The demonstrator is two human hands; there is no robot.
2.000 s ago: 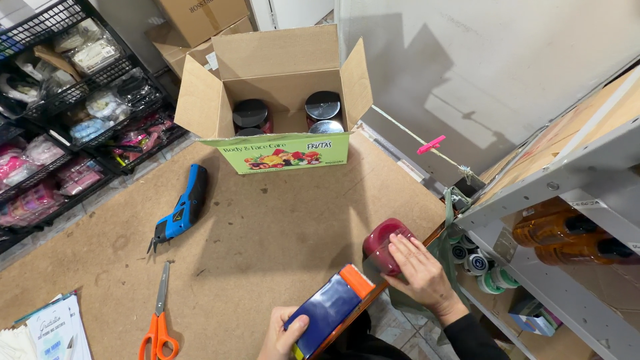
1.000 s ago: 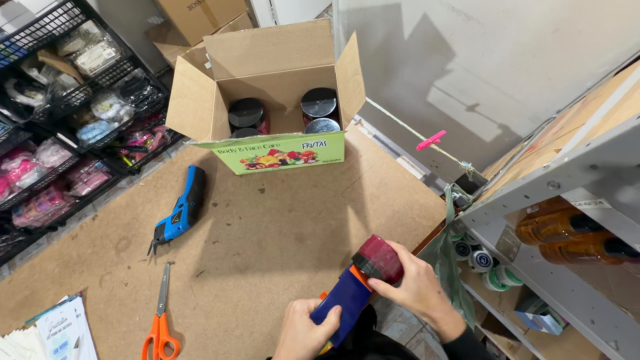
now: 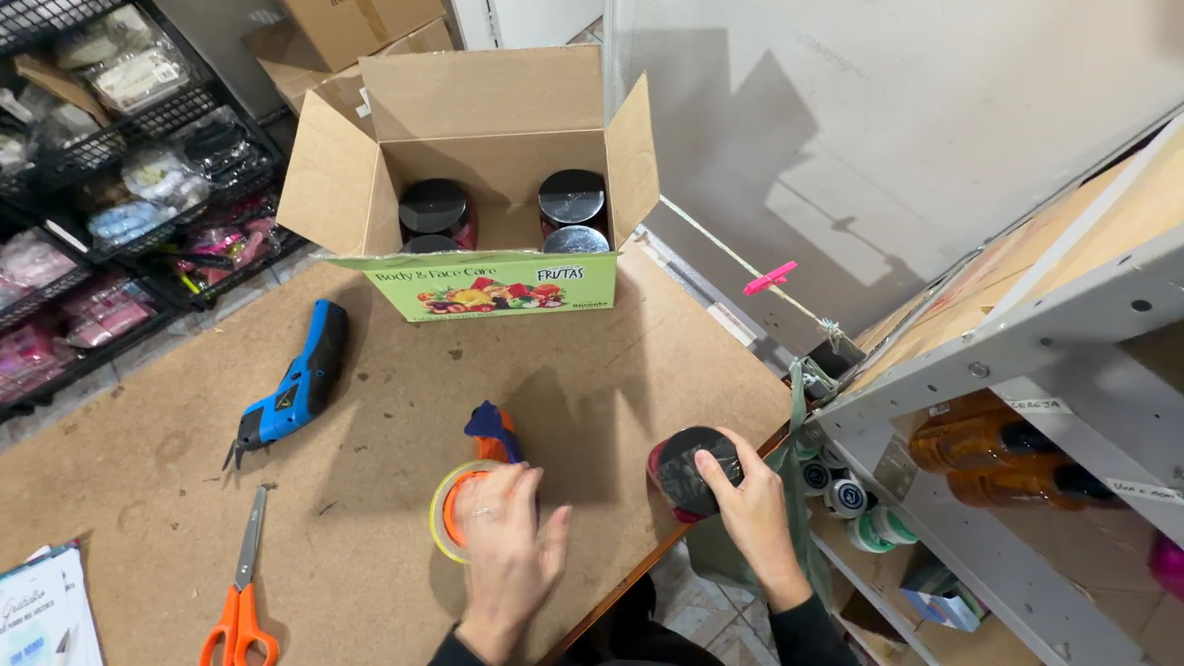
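My right hand [image 3: 754,504] grips a red jar [image 3: 683,476] by its black lid, at the table's right edge. My left hand [image 3: 509,536] is over an orange and blue tape dispenser with a yellow-edged roll [image 3: 444,518]; its fingers partly hide the dispenser, and I cannot tell whether they still grip it. Beyond both hands stands an open green printed carton [image 3: 499,287] with several black-lidded jars [image 3: 435,208] inside. To the left lie a blue and black cordless cutting tool [image 3: 294,379] and orange-handled scissors [image 3: 242,592].
Black mesh baskets [image 3: 139,102] with bagged goods stand at left, cardboard boxes [image 3: 361,37] behind the carton. A string with a pink clothespin [image 3: 770,277] runs near the right corner. A grey metal shelf [image 3: 999,370] holds amber bottles [image 3: 980,444]. Printed cards [image 3: 46,610] lie lower left.
The tape dispenser, held against the jar one second ago, now rests on the table further left, with my left hand at it. The jar has moved away to the right in my right hand.
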